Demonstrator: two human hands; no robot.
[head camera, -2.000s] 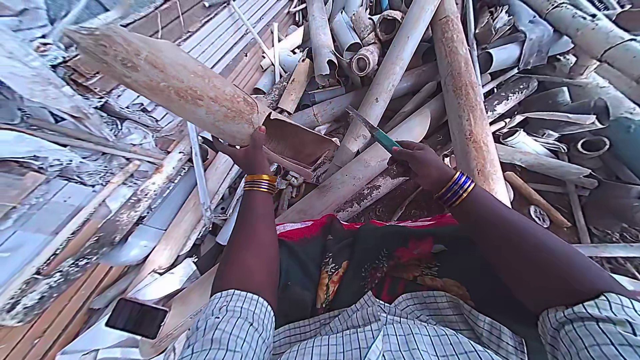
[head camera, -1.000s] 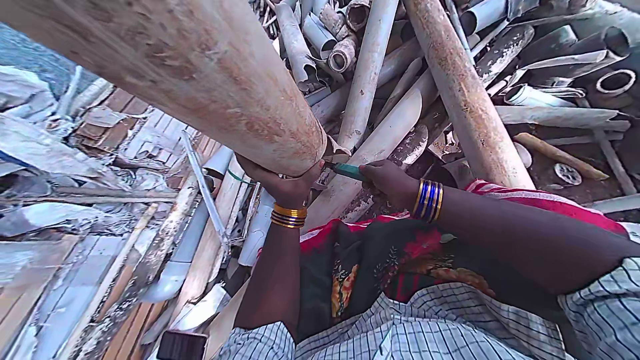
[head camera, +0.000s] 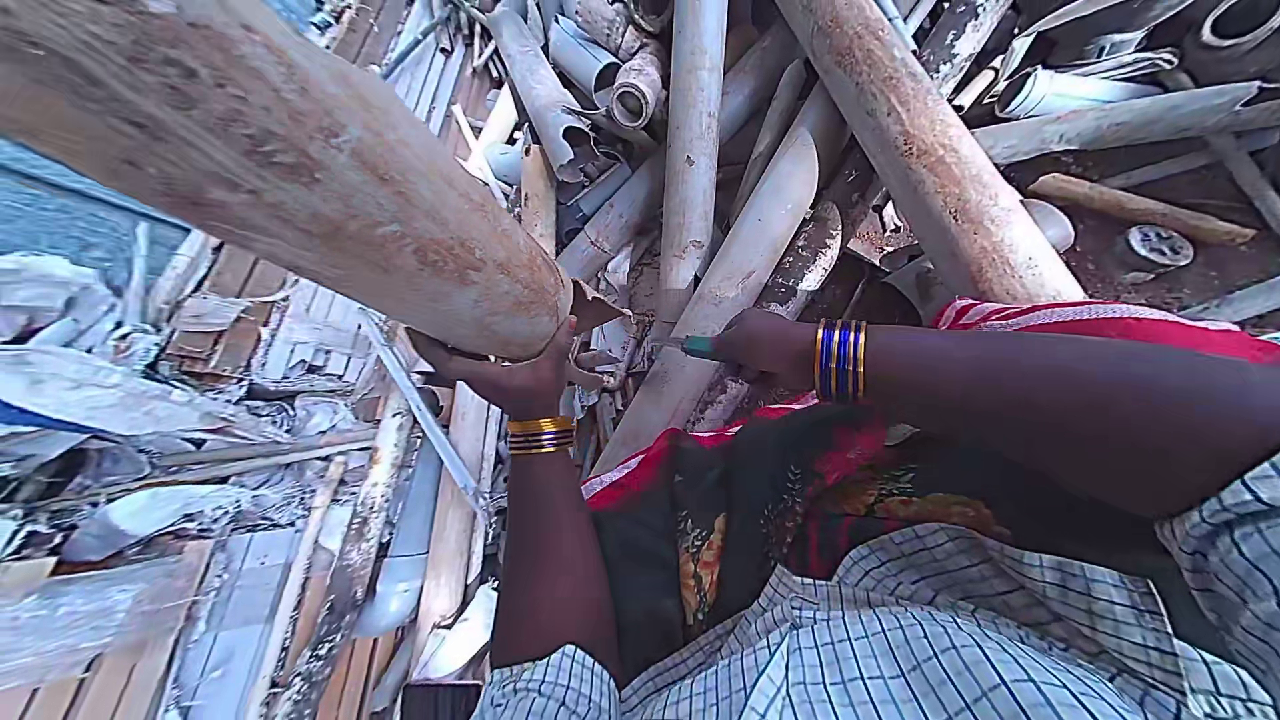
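My left hand (head camera: 515, 375) grips the near end of a large stained pipe (head camera: 330, 190), which slants up to the upper left corner. A torn, jagged piece (head camera: 598, 308) sticks out at that end. To the right, my right hand (head camera: 765, 345) is closed around the green handle of a knife (head camera: 700, 346); its blade points left and is blurred, a short way from the pipe's end. Beneath the knife lies a pale pipe with a slanted cut (head camera: 750, 265). Bangles circle both wrists.
A thick brown-stained pipe (head camera: 930, 150) leans at the right of centre. Behind it lie many broken pipes, among them a narrow grey pipe (head camera: 692, 130). Flat strips (head camera: 240, 590) and crumpled plastic sheeting (head camera: 110, 390) cover the left side. A round grey disc (head camera: 1158, 246) rests on the soil at right.
The large pipe's near end has come round toward me since two seconds ago. The knife was at that end one second ago; now it is apart from it, to the right.
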